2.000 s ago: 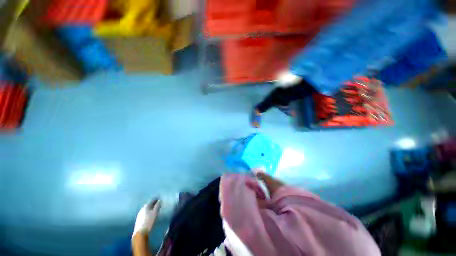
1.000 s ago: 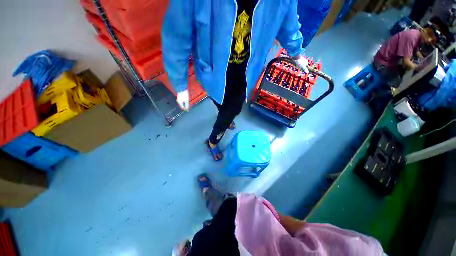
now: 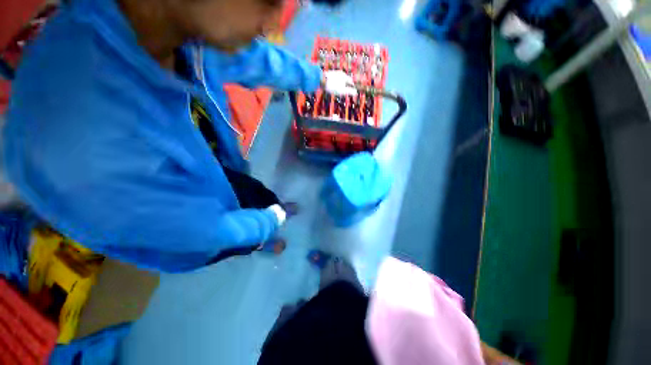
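Note:
Neither of my hands shows; only a bit of my forearm is at the bottom edge, right of my pink sleeve. A blue plastic stool stands on the floor just in front of me. Behind it is a trolley with a dark handle, loaded with red watch trays. Dark watches lie in rows in the top tray; single ones are blurred. A person in a blue smock stands close on the left, with one white-gloved hand at the trolley handle.
The green conveyor belt runs along the right, its metal edge towards the floor. A black group of boxes lies on it. At lower left are yellow pieces, a brown carton and red trays. Another blue stool is at the top.
The view has swung, and the person in blue is now much closer on the left, bending forward. The stool and trolley sit differently in the picture. My left hand has left the view.

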